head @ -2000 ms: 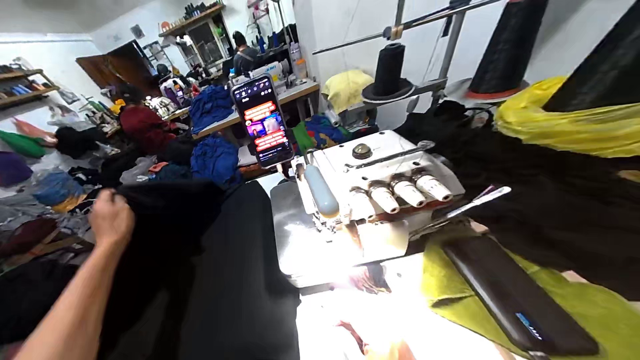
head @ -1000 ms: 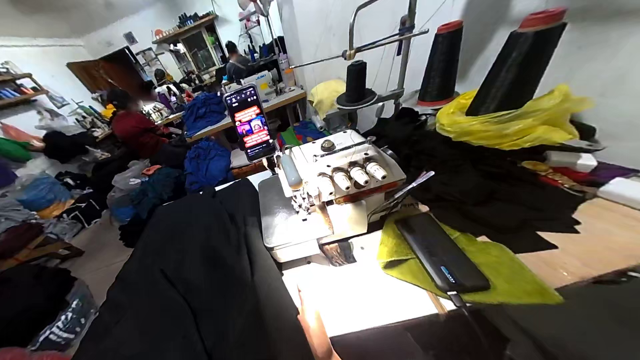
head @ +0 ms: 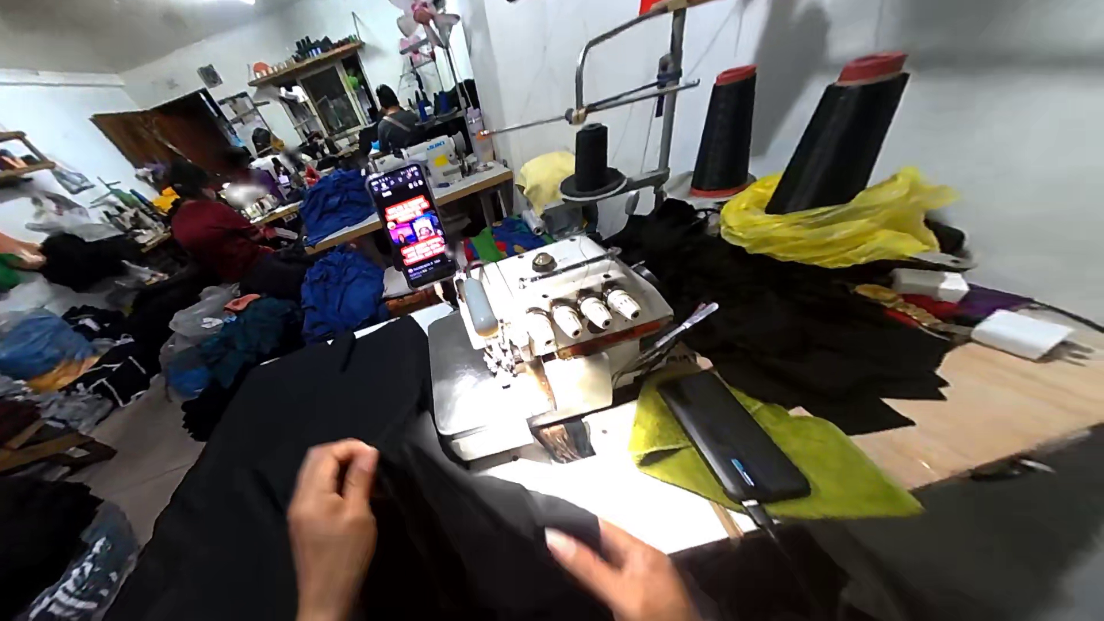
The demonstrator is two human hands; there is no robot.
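Observation:
Black fabric [head: 293, 423] spreads over the table's left side and hangs toward me. My left hand [head: 335, 509] pinches a fold of it between thumb and fingers. At the lower centre, my right hand [head: 621, 569] grips the cloth's right edge, thumb on top. Just beyond both hands stands a white overlock sewing machine [head: 569, 302], its lamp lighting the metal plate [head: 470, 388]. A phone [head: 410, 226] with a lit screen stands upright behind the machine's left end. Whether any cloth lies under the presser foot cannot be made out.
Right of the machine, a black power bank [head: 733, 435] with a cable lies on a green cloth [head: 845, 474]. Behind are black fabric pieces [head: 828, 345], thread cones [head: 726, 129] and a yellow plastic bag [head: 837, 224]. Clothing piles [head: 341, 297] and a seated person [head: 211, 224] are at left.
Both hands are now in view on the black fabric; one second ago the left was out of view. The fabric's near right part is lifted between them. The view has shifted.

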